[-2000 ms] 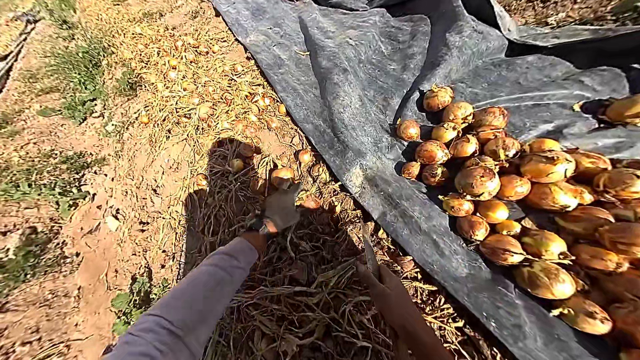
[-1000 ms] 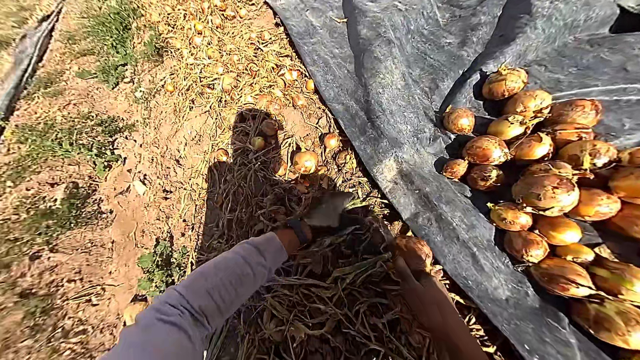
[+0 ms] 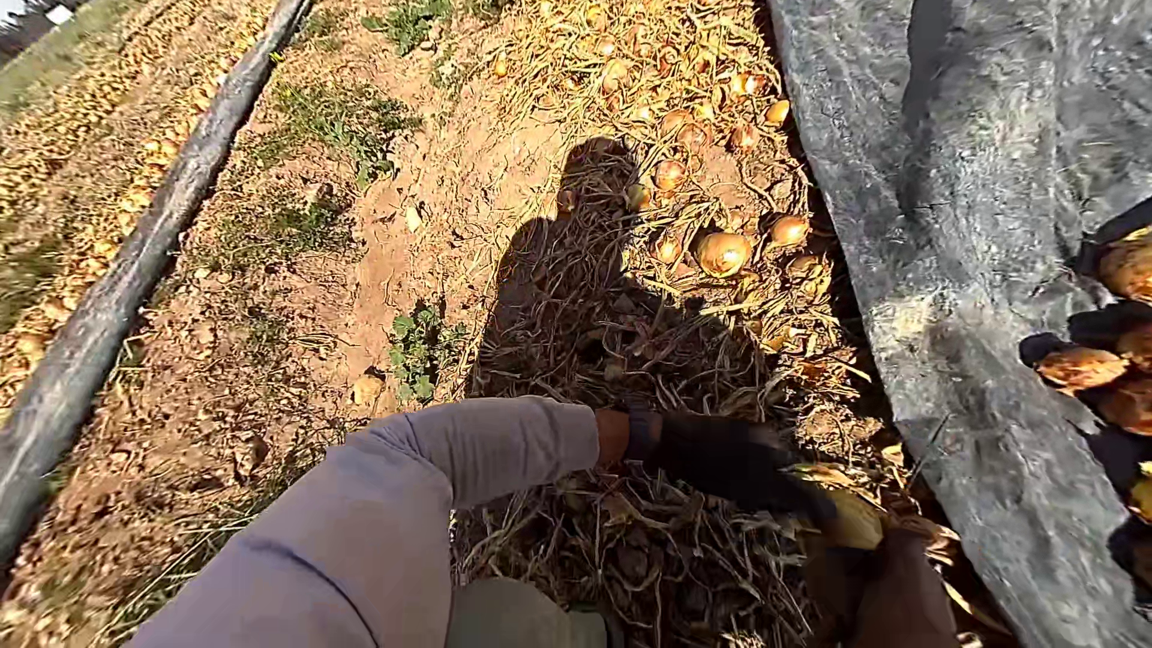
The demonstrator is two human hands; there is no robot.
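Observation:
My left hand (image 3: 733,463), in a dark-looking glove, reaches right from a light sleeve, low over the dry onion tops (image 3: 630,549). Its fingertips meet a yellowish onion (image 3: 853,520), blurred, which lies between my two hands. In deep shade at the lower right is my right hand (image 3: 886,585), close beside that onion; its fingers are too dark and blurred to read, and no blade shows there. Farther up the row lie a larger golden onion (image 3: 724,255) and a smaller one (image 3: 789,230), among dry leaves.
A grey plastic sheet (image 3: 954,342) runs along the right, with harvested onions (image 3: 1080,367) at its right side. Green weeds (image 3: 423,351) grow in bare soil left of the row. A long dark strip of sheeting (image 3: 135,279) crosses the far left. My shadow falls over the row.
My left hand has moved right, from the onions up the row to beside my right hand. The blade seen in my right hand two seconds ago is out of sight. The view has swung left.

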